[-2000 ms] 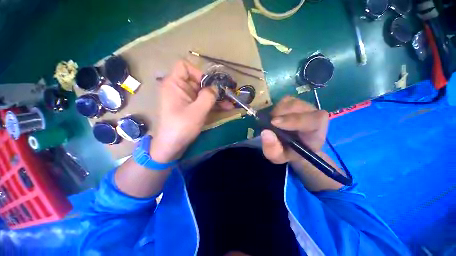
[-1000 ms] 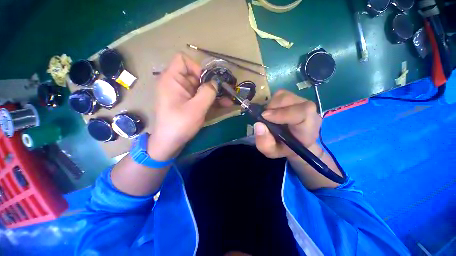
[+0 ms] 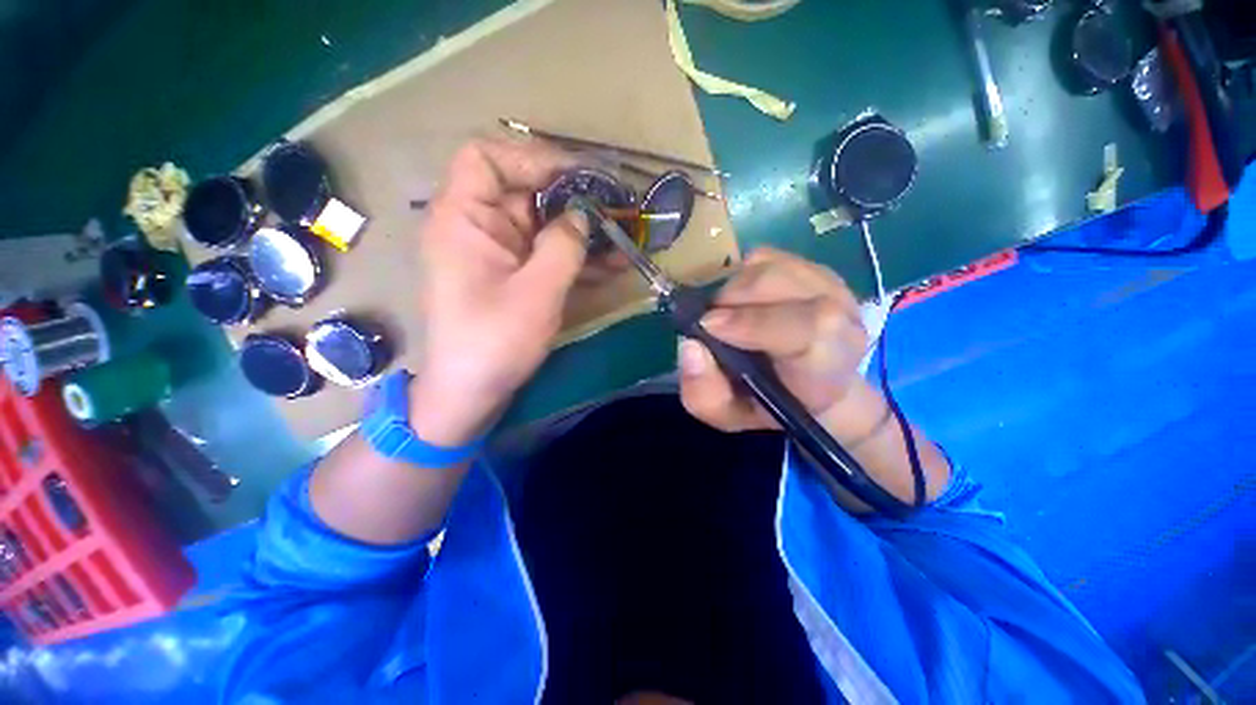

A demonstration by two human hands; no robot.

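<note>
My left hand (image 3: 493, 276) holds a dark round watch case (image 3: 584, 187) in its fingertips above the cardboard sheet (image 3: 413, 131). A round display module (image 3: 668, 211) hangs open at the case's right side, joined by an orange flex cable. My right hand (image 3: 778, 342) holds a black soldering iron (image 3: 771, 395) like a pen. Its metal tip points into the case beside my left thumb; whether it touches cannot be told. Slim dark tweezers (image 3: 606, 146) lie on the cardboard just beyond the case.
Several black discs (image 3: 283, 263) and a small white-yellow rectangle (image 3: 338, 223) lie at left. Further left are a solder spool (image 3: 55, 347), a green spool (image 3: 117, 390) and a red tray (image 3: 90, 517). A round dark watch (image 3: 872, 164) on a white cable sits at right, near a red power strip (image 3: 961, 277).
The iron and my right hand have moved slightly left. The case has shifted slightly left, and the display module now stands more open, showing more of its face and the orange flex.
</note>
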